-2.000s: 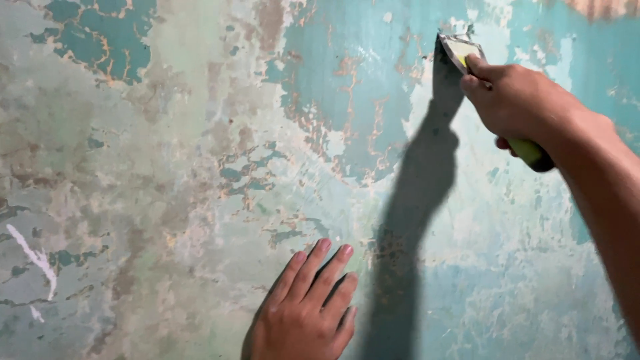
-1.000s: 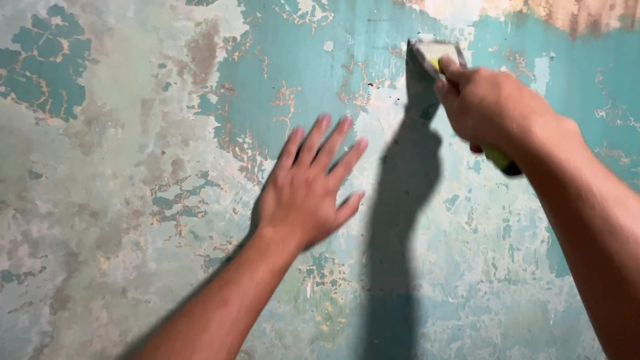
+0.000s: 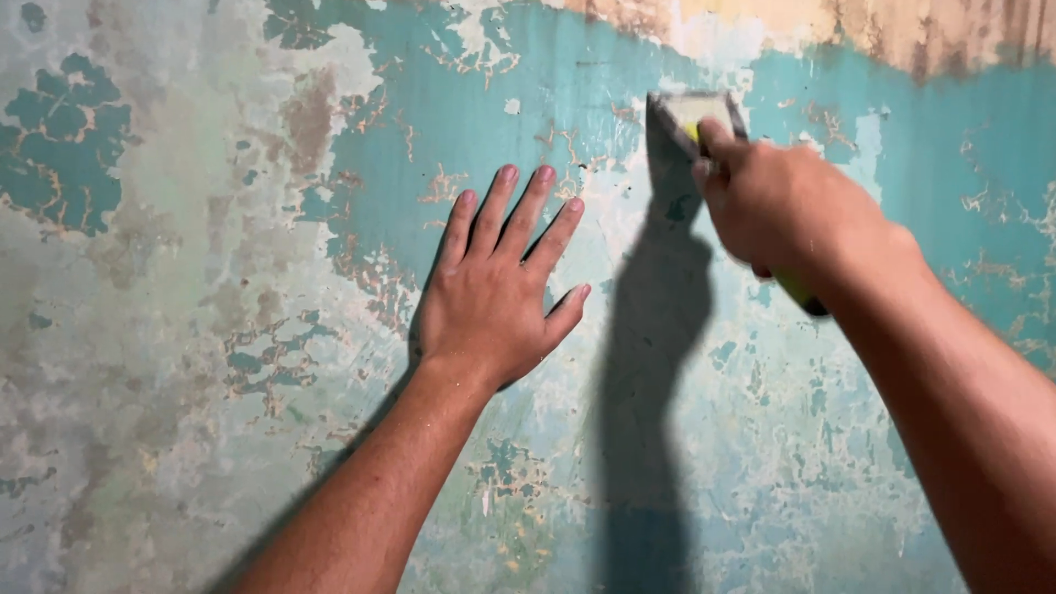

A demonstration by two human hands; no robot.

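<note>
My right hand (image 3: 800, 210) grips the yellow-green and black handle of a paint scraper (image 3: 705, 111), its wide blade pointing up at the wall's teal paint. The blade is blurred, so whether its edge touches the wall cannot be told. To the left, my left hand (image 3: 495, 289) rests palm down on the painted wall (image 3: 495, 91) with fingers spread and nothing held. Its fingertips lie on the teal paint, lower than the blade.
Patches of teal paint (image 3: 66, 140) with cracked edges remain on the left part of the wall. Bare tan and brown plaster (image 3: 940, 33) shows along the top right. The right arm and scraper cast a long dark shadow (image 3: 643, 412) down the middle.
My left hand has moved up the wall from the lower edge of the view. The scraper stays in my right hand, near the upper wall. The view has shifted somewhat.
</note>
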